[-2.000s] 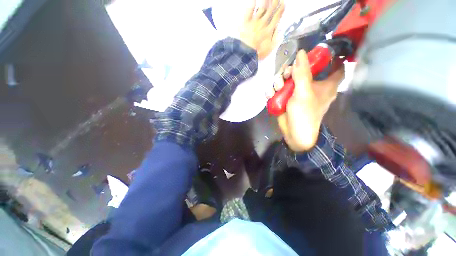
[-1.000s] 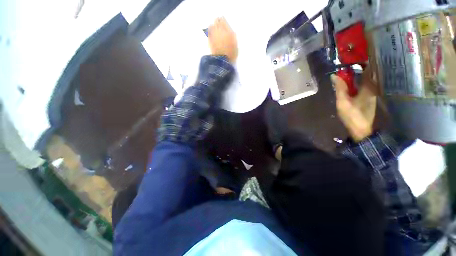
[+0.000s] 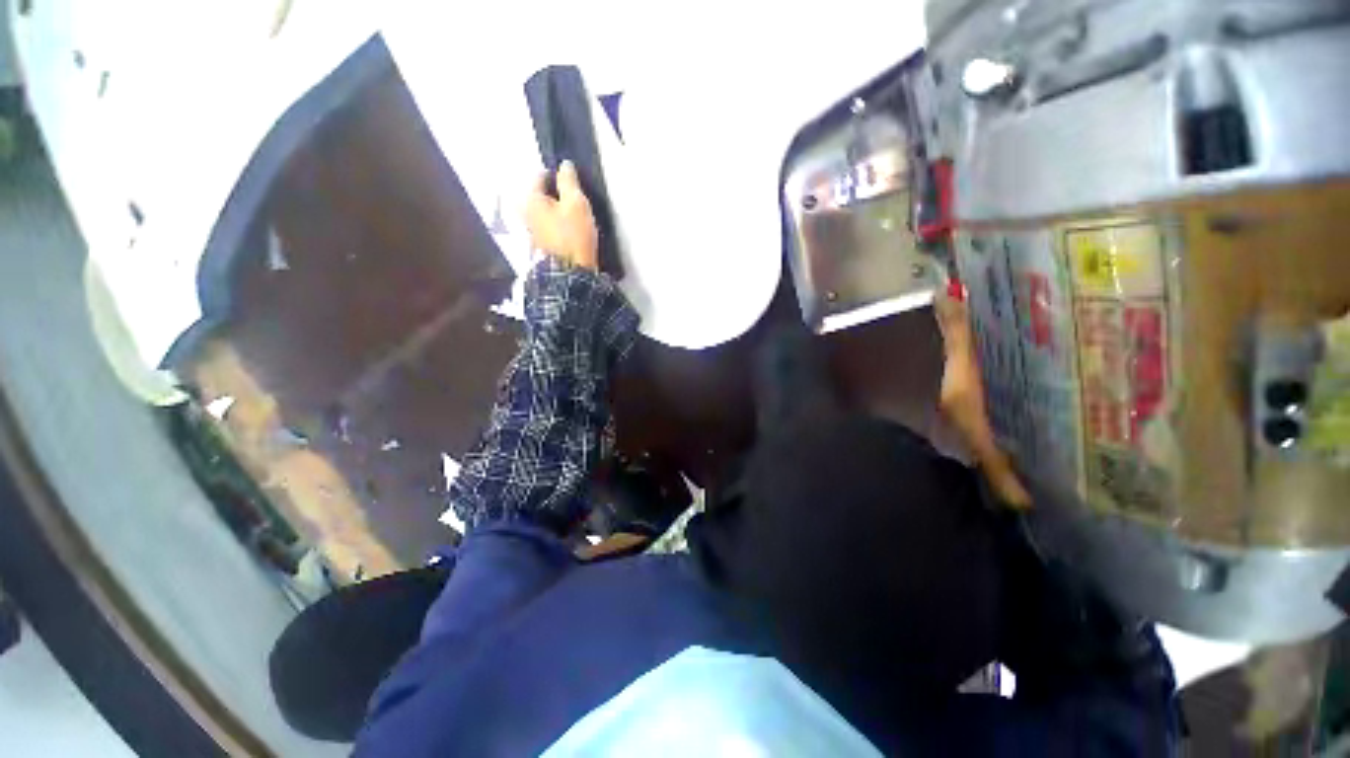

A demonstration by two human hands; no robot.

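My left hand [image 3: 563,225] is closed around the lower part of a dark flat bar [image 3: 560,116], which looks like a weight and lies on the white marker paper [image 3: 689,119]. The cutting machine [image 3: 1096,267] fills the right side, with its silver base plate [image 3: 859,245] flat to the right of the paper's rounded end. My right hand [image 3: 970,393] is partly hidden by the motor body. Its visible part reaches the red handle [image 3: 954,289]; the fingers are hidden. The knife is hidden.
The brown table [image 3: 356,222] shows left of the paper, bounded by a curved dark-edged white-topped lay [image 3: 222,89]. Small white offcuts [image 3: 218,406] lie on the left. A white piece [image 3: 1196,652] lies at lower right, below the motor.
My left hand has moved left and down and now holds the dark bar. The machine's motor has turned and covers most of my right hand and the red handle.
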